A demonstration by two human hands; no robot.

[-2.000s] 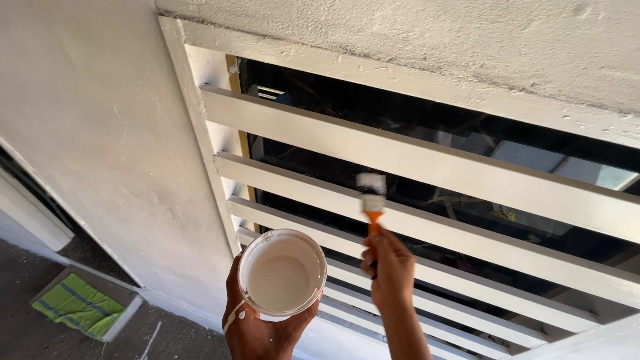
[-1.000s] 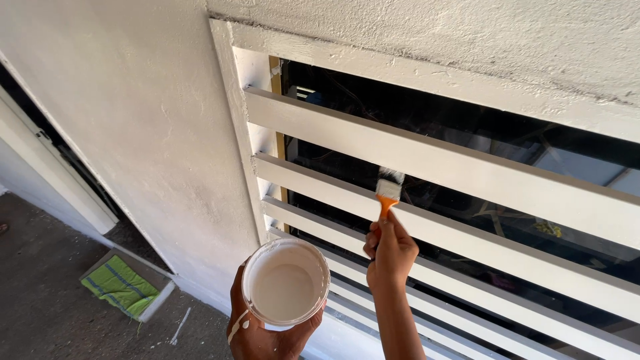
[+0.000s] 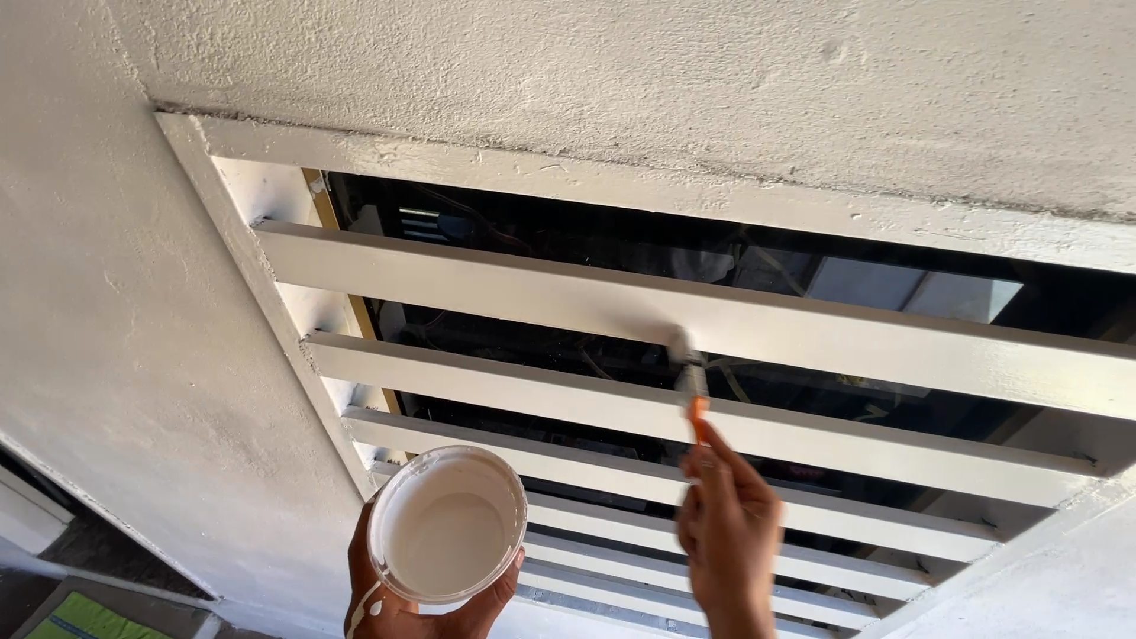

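My left hand (image 3: 426, 612) holds a round plastic tub of white paint (image 3: 457, 528) from below, at the lower middle of the view; white paint has run onto the hand. In my right hand (image 3: 728, 519) is a flat paintbrush (image 3: 697, 390) with an orange handle. Its blurred bristle tip meets or nearly meets the lower edge of the top white slat (image 3: 577, 297). Below that, several more white slats (image 3: 532, 386) cross the window opening, with dark glass (image 3: 532, 333) behind them.
A white frame (image 3: 293, 142) surrounds the slats, set in a rough plastered wall (image 3: 568, 80). At the lower left are a doorway (image 3: 115, 532) and a green cloth (image 3: 93, 619) on a mat by the floor.
The brush in my right hand has moved from around the second slat up to the lower edge of the top slat. My left hand still holds the tub. The view has shifted.
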